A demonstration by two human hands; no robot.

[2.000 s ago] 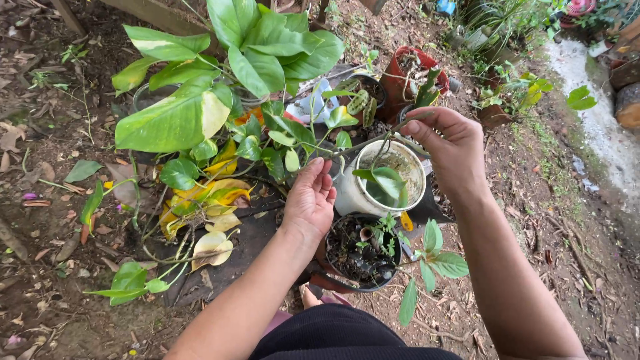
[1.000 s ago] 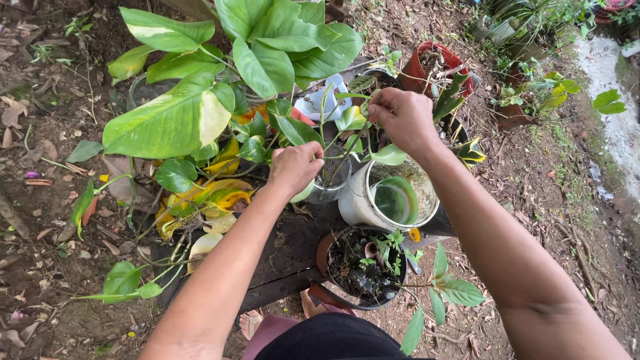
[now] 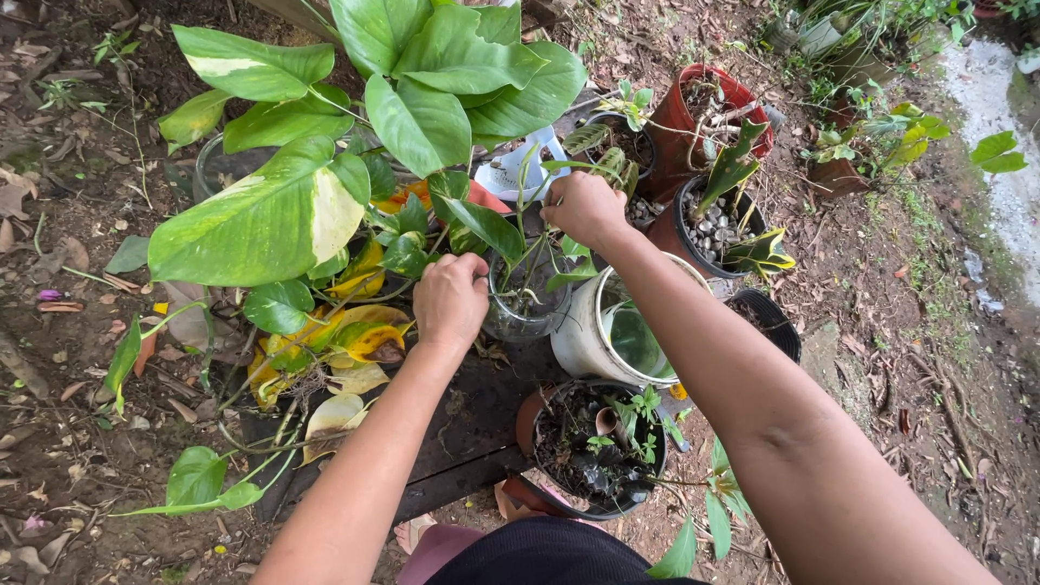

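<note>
My left hand [image 3: 450,299] has its fingers curled at the left side of a clear glass jar [image 3: 526,313], close to green pothos leaves. Stems and pale roots stand in the jar. My right hand [image 3: 587,205] is bent with fingertips together above the jar's right side, among thin pothos stems; what lies between its fingers is hidden. A white plastic bucket [image 3: 578,329] with a green leaf at its mouth stands right of the jar, partly under my right forearm. Large variegated pothos leaves [image 3: 252,223] spread at the left, above yellowed leaves [image 3: 370,341].
A dark wooden board [image 3: 455,422] lies under the jar. Near my body stands a pot of soil and seedlings [image 3: 597,447]. A red pot [image 3: 674,130], a pot of pebbles [image 3: 715,223] and a black pot [image 3: 768,321] stand to the right. A white plastic piece [image 3: 516,171] lies behind the jar.
Both hands have moved from over the white bucket to the glass jar beside it. The stem stretched between them two seconds ago is now down among the stems at the jar.
</note>
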